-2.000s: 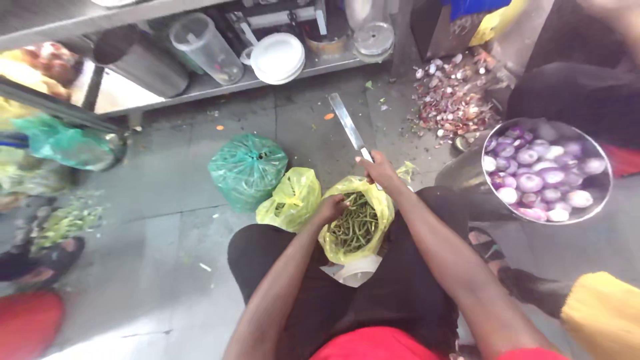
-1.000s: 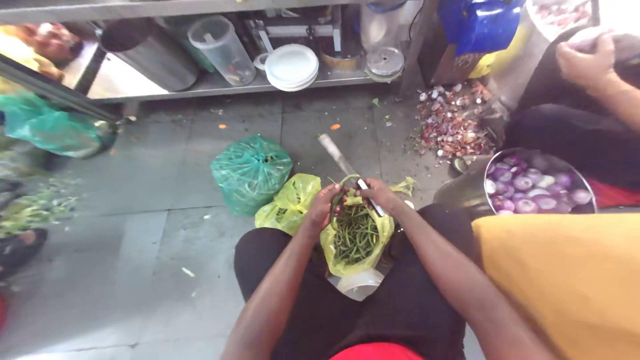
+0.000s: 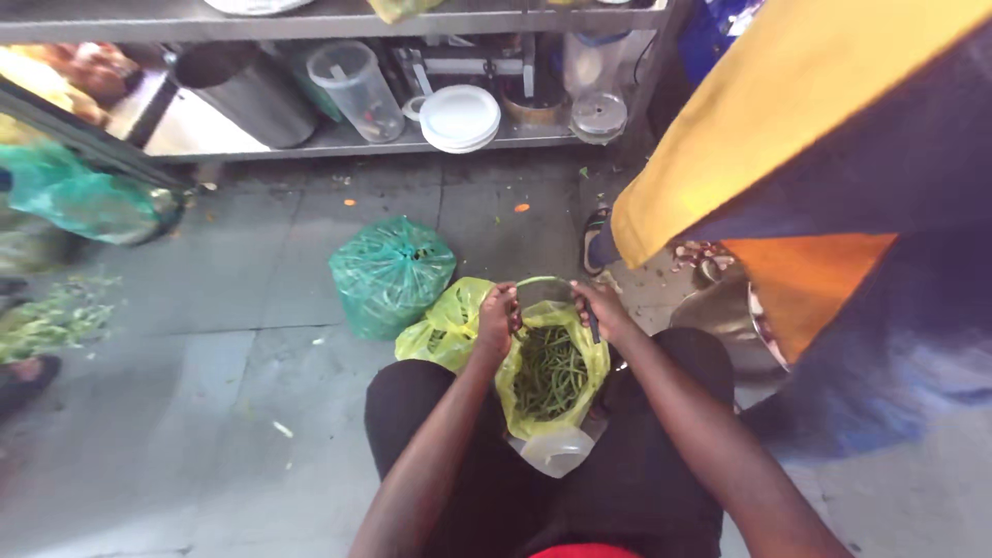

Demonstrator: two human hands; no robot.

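Observation:
Between my hands a long green bean (image 3: 542,280) arches above a yellow plastic bag. My left hand (image 3: 500,316) pinches one end of it. My right hand (image 3: 601,308) pinches the other end and also holds a knife by its dark handle (image 3: 594,325); the blade cannot be made out. The open yellow bag (image 3: 505,380), full of green beans (image 3: 550,372), stands between my knees. A translucent plastic container (image 3: 558,449) is at the bag's near side.
A second yellow bag (image 3: 442,329) and a tied green bag (image 3: 391,279) sit on the floor to the left. A steel shelf (image 3: 372,147) with containers runs across the front. A person in a yellow and dark garment (image 3: 744,124) stands close on my right, partly hiding a steel pot (image 3: 721,329).
The person in yellow has moved in farther, now covering much of the right side and the onion pot. My hands have drawn apart, with a bean stretched between them.

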